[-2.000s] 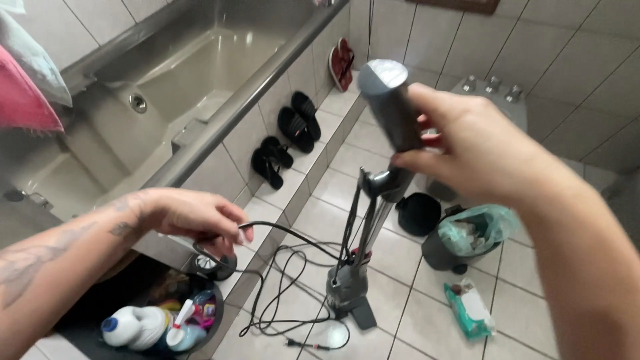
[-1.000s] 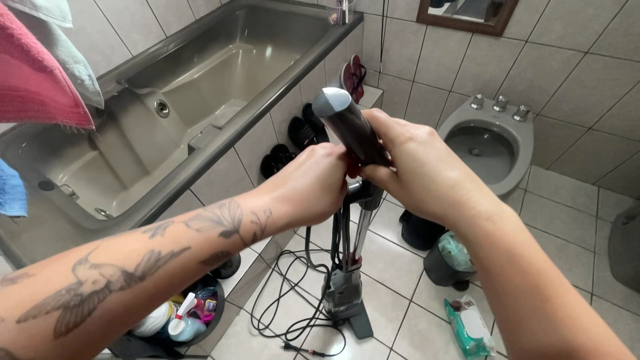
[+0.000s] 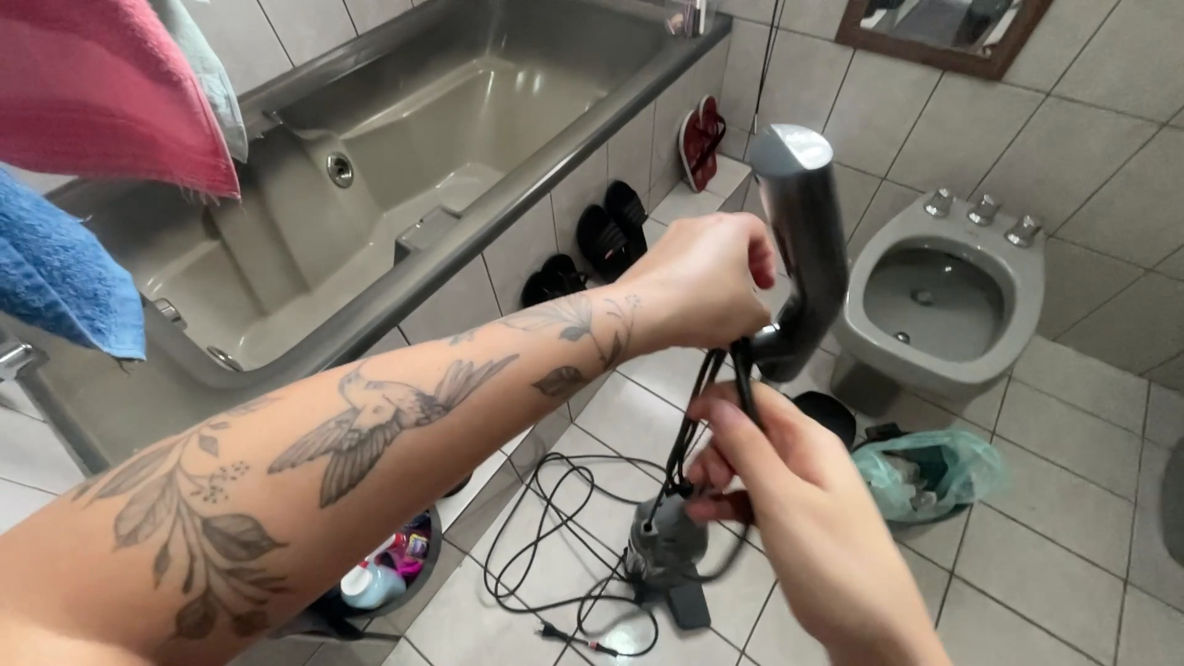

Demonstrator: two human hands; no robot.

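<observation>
A dark stick vacuum cleaner [image 3: 671,546] stands upright on the tiled floor, its grey handle [image 3: 805,231] rising at centre right. My left hand [image 3: 708,277] is closed around the black power cord beside the handle, near its lower bend. Below it, my right hand [image 3: 768,462] has its fingers curled on the hanging cord strands. The rest of the black cord [image 3: 555,518] lies in loose loops on the floor left of the vacuum, with its plug end [image 3: 555,632] near the bottom.
A bathtub [image 3: 518,213] runs along the left, with black slippers [image 3: 610,231] and red flip-flops [image 3: 701,143] on the ledge beside it. A bidet [image 3: 934,305] and a bin with a green bag [image 3: 971,472] stand right. Towels [image 3: 102,92] hang upper left; a tub holds bottles [image 3: 373,585].
My right hand has left the vacuum handle and moved down to the cord. My left hand, lower left two seconds ago with the cord, is now up beside the handle.
</observation>
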